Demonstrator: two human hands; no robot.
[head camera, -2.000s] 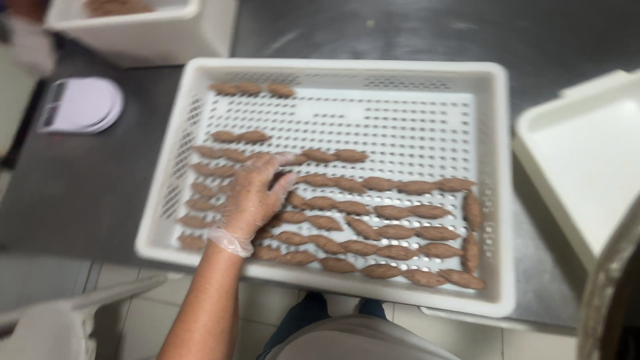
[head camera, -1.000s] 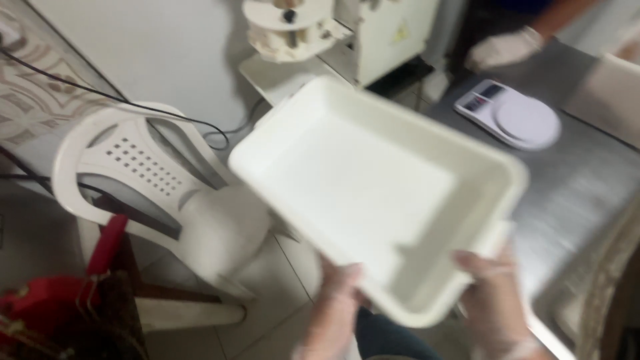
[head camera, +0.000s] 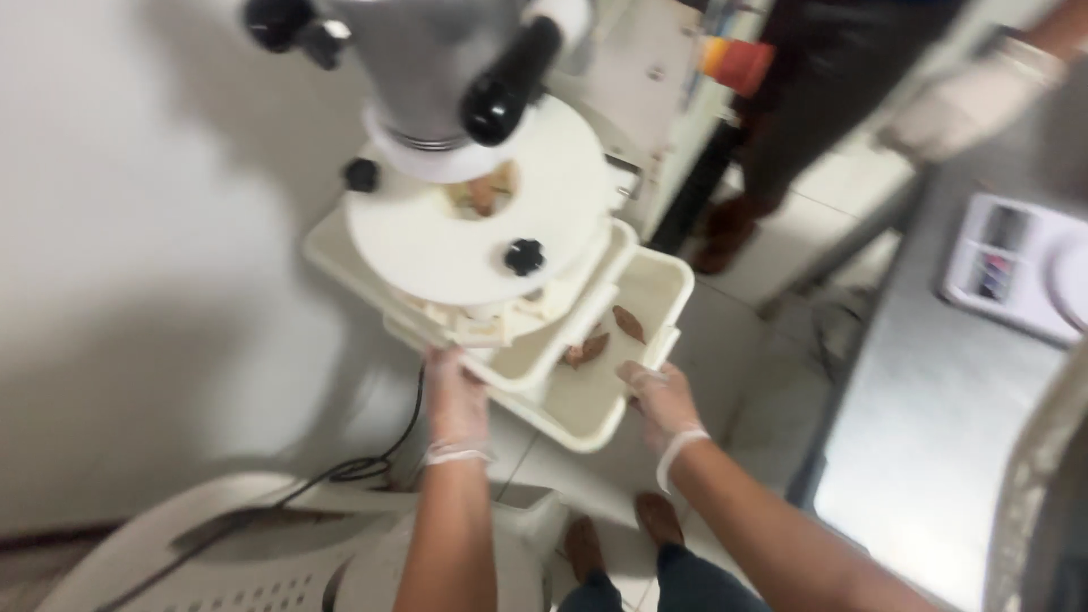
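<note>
Under the white round plate (head camera: 544, 195) of a machine with black knobs sit two white plastic trays. The upper tray (head camera: 531, 374) lies partly over the lower tray (head camera: 586, 421), which holds a few brown shaped pieces (head camera: 629, 324). My left hand (head camera: 457, 395), in a clear glove, is at the near edge of the trays; its fingertips are partly hidden and which rim it grips is unclear. My right hand (head camera: 663, 395), also gloved, is closed on the right end of the lower tray. Brown material shows in the plate's opening (head camera: 493, 191).
A steel table (head camera: 909, 365) with a white digital scale (head camera: 1020, 263) stands at the right. Another person's gloved hand (head camera: 960, 110) is above its far end. A white plastic chair (head camera: 280, 544) and a black cable (head camera: 365, 466) are at the lower left.
The view has swung from the perforated crate of brown twisted strips to the machine. The empty tray held in both hands one second ago is now at the machine, where two trays overlap.
</note>
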